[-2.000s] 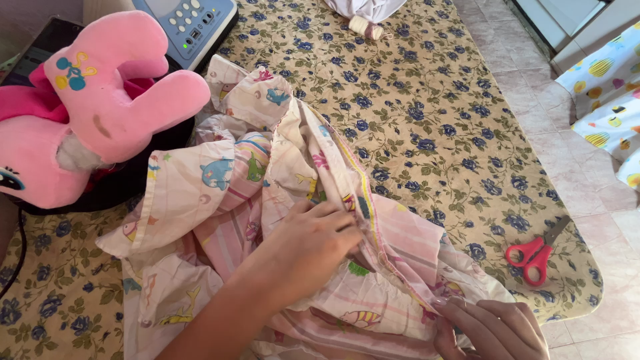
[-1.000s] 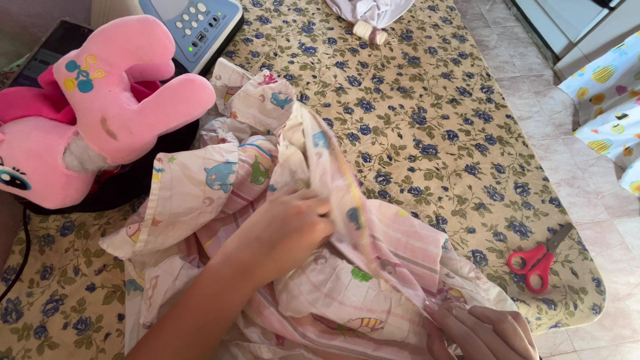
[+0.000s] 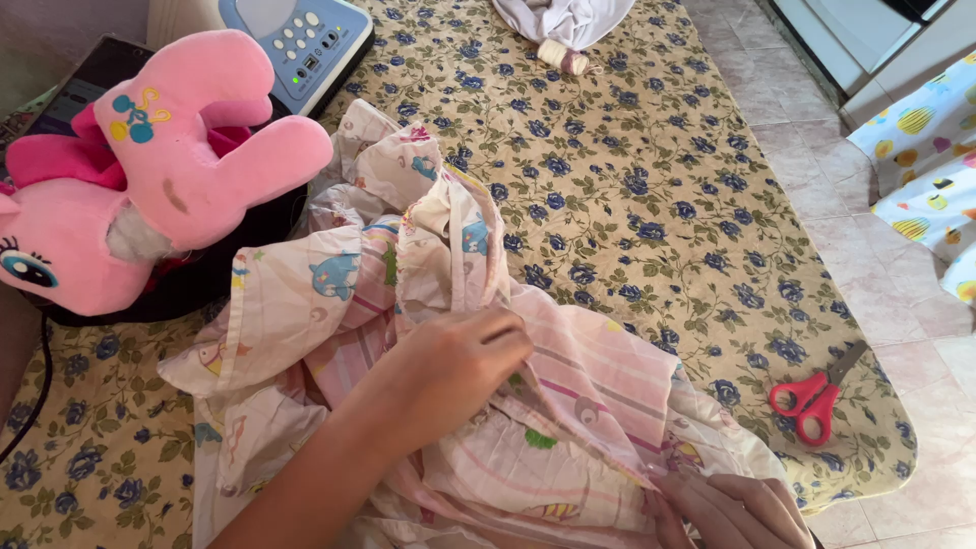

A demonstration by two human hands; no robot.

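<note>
A pink and white printed cloth [image 3: 587, 389], gathered and ruffled in places, lies in folds over the near part of the table. My left hand [image 3: 450, 374] reaches in from the lower left and pinches a folded edge of the cloth near its middle; the fingertips are partly hidden. At the lower right my right hand [image 3: 724, 507] grips the same edge between thumb and fingers. The edge runs slantwise between the two hands. Red-handled scissors [image 3: 816, 400] lie partly open on the table, beyond my right hand.
A flowered tablecloth [image 3: 640, 191] covers the table. At the left lies a pink plush pony [image 3: 191, 152] with stuffing showing at a gap, beside a blue and white device [image 3: 313, 53]. A spool of thread [image 3: 563, 57] and a white cloth [image 3: 564, 19] lie at the far edge. A patterned curtain [image 3: 923, 175] hangs right.
My left hand has moved along the cloth's edge, and the raised fold beyond it has shifted and dropped. My right hand keeps its hold at the lower right.
</note>
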